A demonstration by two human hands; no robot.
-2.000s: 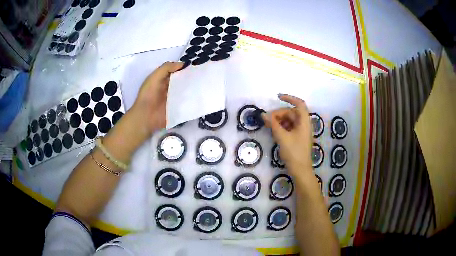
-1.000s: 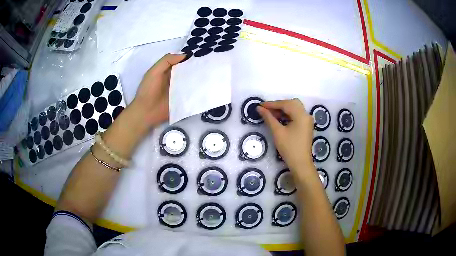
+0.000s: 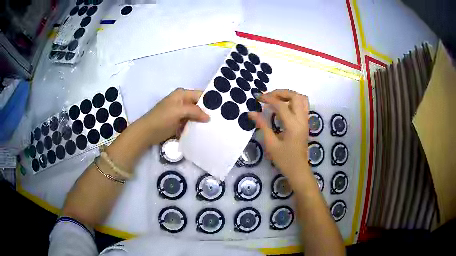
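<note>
My left hand (image 3: 175, 115) holds a white liner sheet (image 3: 207, 150) with rows of black adhesive discs (image 3: 230, 110) on its far part; its near part is blank. My right hand (image 3: 285, 125) is at the sheet's right edge, thumb and fingertips at a corner disc; whether the disc is lifted is unclear. Below lies a whitish foam tray (image 3: 192, 201) with rows of round units (image 3: 210, 220) with black rims and silver rings. The sheet and my right hand hide several units, mostly in the far rows.
Spare disc sheets (image 3: 90, 121) lie at left, partly under a crinkled clear plastic bag (image 3: 60, 95). Blank liner paper (image 3: 165, 25) with a stray dot is at the far side. A tall layered stack (image 3: 400, 145) with a tan cardboard top (image 3: 440, 125) stands at right, beyond red and yellow tape.
The sheet has swung nearer and tilted over the tray's far rows. My right hand has moved from a far-row unit to the sheet's edge.
</note>
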